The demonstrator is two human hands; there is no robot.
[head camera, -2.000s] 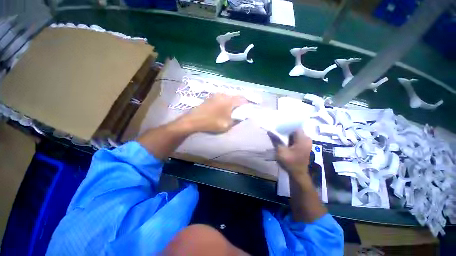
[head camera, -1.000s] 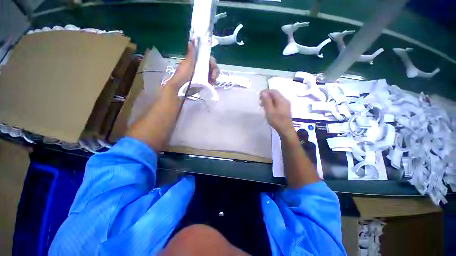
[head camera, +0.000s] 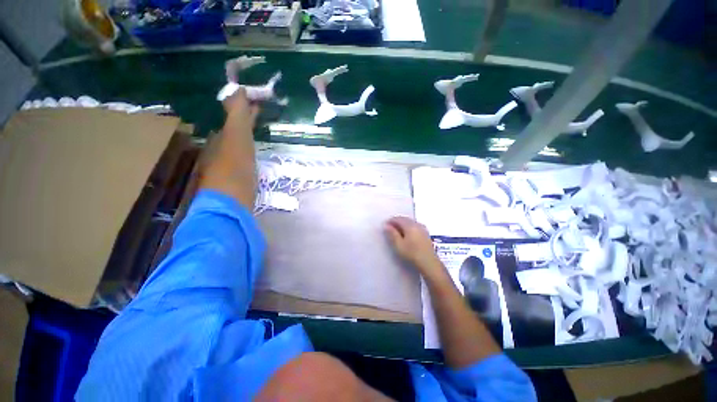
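My left hand [head camera: 240, 104] is stretched out over the green belt, at a white cat-ear headband [head camera: 250, 88]; the fingers seem to be on its lower left part. My right hand [head camera: 406, 238] rests low over the right side of the pale mat [head camera: 338, 251], with its fingers curled and no part seen in it. Thin white yokes [head camera: 310, 177] lie in rows at the mat's back left. A large heap of curved white parts [head camera: 668, 243] lies at the right.
Several more headbands [head camera: 342, 106] lie along the green belt [head camera: 409, 86]. A slanted grey post [head camera: 590, 78] stands at the right. Stacked cardboard sheets [head camera: 79, 196] are at left. A printed sheet [head camera: 442, 338] lies beside my right forearm. A blue crate [head camera: 55, 345] is low at left.
My left hand has moved from above the mat out to the belt with the headband, which now is low at the belt. My right hand has shifted slightly left over the mat.
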